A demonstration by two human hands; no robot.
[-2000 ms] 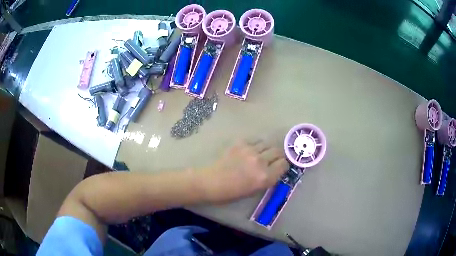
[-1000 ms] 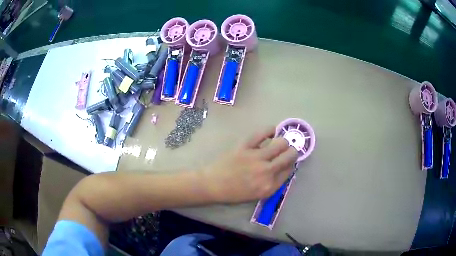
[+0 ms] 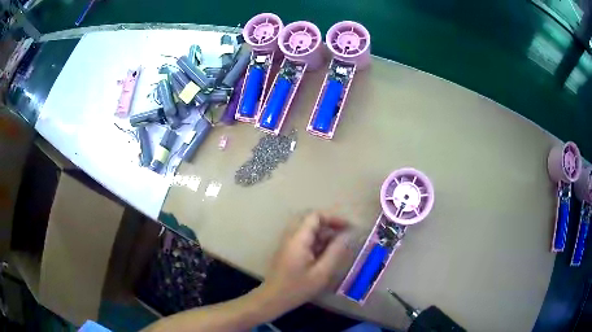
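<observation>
My left hand (image 3: 308, 253) reaches in from the lower left, just left of the nearest fan unit. Its fingers are curled and blurred, and I cannot tell whether they hold anything small. The fan unit lies open side up on the tan mat, its pink round head (image 3: 407, 196) pointing away, with a green circuit board (image 3: 391, 232) below it and a blue battery (image 3: 368, 272) in the handle. The black electric screwdriver (image 3: 431, 319) shows at the bottom edge, its metal bit pointing up-left. My right hand is not in view.
Three open fan units (image 3: 329, 106) lie at the back. A screw heap (image 3: 266, 159) and a small pink piece (image 3: 223, 142) lie before them. Grey cylinders (image 3: 165, 104) and a pink strip (image 3: 127, 94) are left. More units (image 3: 563, 217) are at right; a cardboard box (image 3: 78, 240) is lower left.
My left hand has drawn back from the fan unit's head and board, left and towards me. More of the screwdriver shows at the bottom. The camera view has shifted.
</observation>
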